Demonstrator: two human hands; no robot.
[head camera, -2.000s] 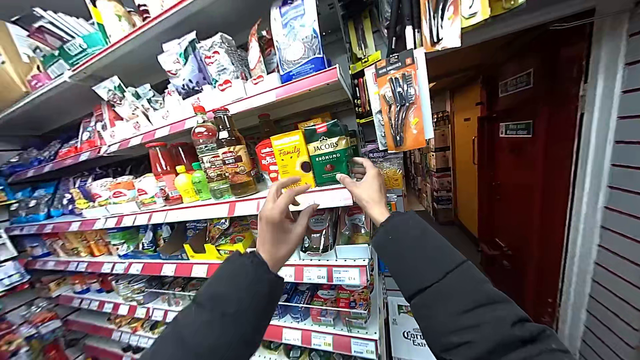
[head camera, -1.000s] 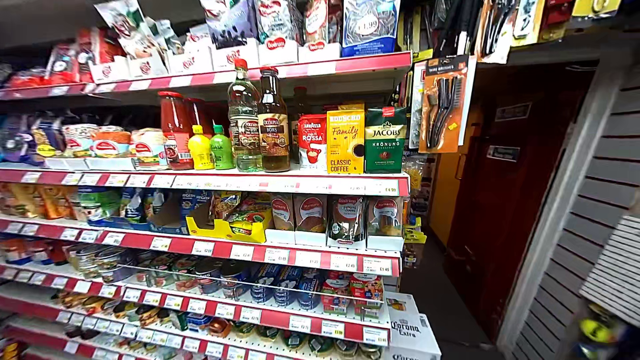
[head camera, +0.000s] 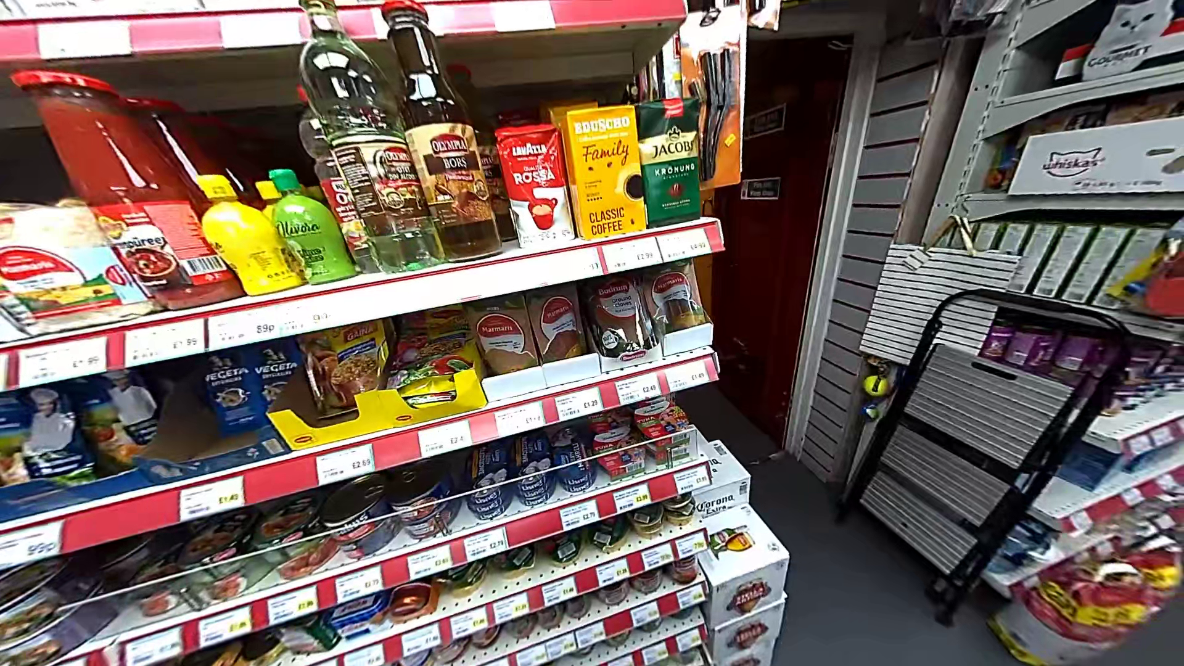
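Neither of my hands is in the head view now. On the shelf with the coffee, a green Jacobs coffee pack (head camera: 671, 162) stands at the right end, beside a yellow Eduscho coffee pack (head camera: 606, 173). Left of them is a red and white Lavazza coffee pack (head camera: 536, 185). Tall glass bottles stand further left, one with dark liquid (head camera: 450, 148) and one clear (head camera: 370, 157). A yellow squeeze bottle (head camera: 248, 236) and a green one (head camera: 312, 231) come after them, then jars with red contents (head camera: 139, 194).
Spice packets (head camera: 617, 319) and a yellow display tray (head camera: 379, 414) sit one shelf down. Cartons (head camera: 745, 564) are stacked at the shelving's end. A folded step ladder (head camera: 980, 435) leans by the right-hand shelves. A dark red door (head camera: 777, 250) stands behind, with grey floor (head camera: 832, 555) in front.
Both my hands were at the yellow and green coffee packs two seconds ago; they have left the view. The packs stand on the shelf. The view has swung right and downward.
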